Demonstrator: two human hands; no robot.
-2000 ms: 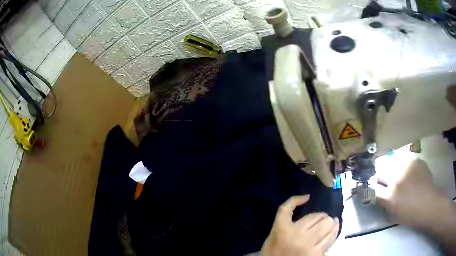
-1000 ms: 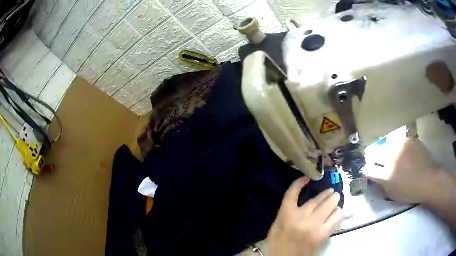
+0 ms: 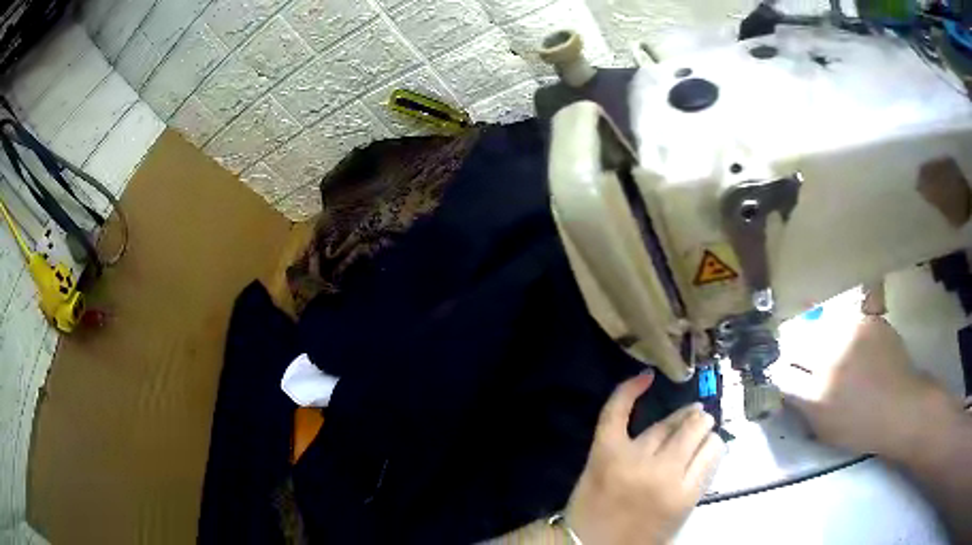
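A dark garment (image 3: pixel 458 319) lies spread on the machine table, its right edge under the sewing machine head (image 3: pixel 821 160) near a bright blue piece (image 3: pixel 708 381). Patterned brown-black lining (image 3: pixel 384 202) shows at its upper left, and a white patch (image 3: pixel 309 381) at its left. My left hand (image 3: pixel 645 468) lies on the garment's edge just left of the needle area, fingers spread, pressing the cloth. My right hand (image 3: pixel 869 389) is behind the head's lower right, blurred and washed out by the lamp; its fingertips are hard to see.
Cardboard (image 3: pixel 139 351) stands at the left, with an orange strip (image 3: pixel 307 431) beside the white patch. A yellow-green and black tool (image 3: pixel 428 109) lies by the white brick-pattern wall (image 3: pixel 320 75). A yellow plug (image 3: pixel 59 293) hangs by dark cables (image 3: pixel 64 192) at the far left.
The camera view has shifted slightly back and forth. My left hand has moved up closer to the needle area and stays on the cloth. More of the orange strip shows than before.
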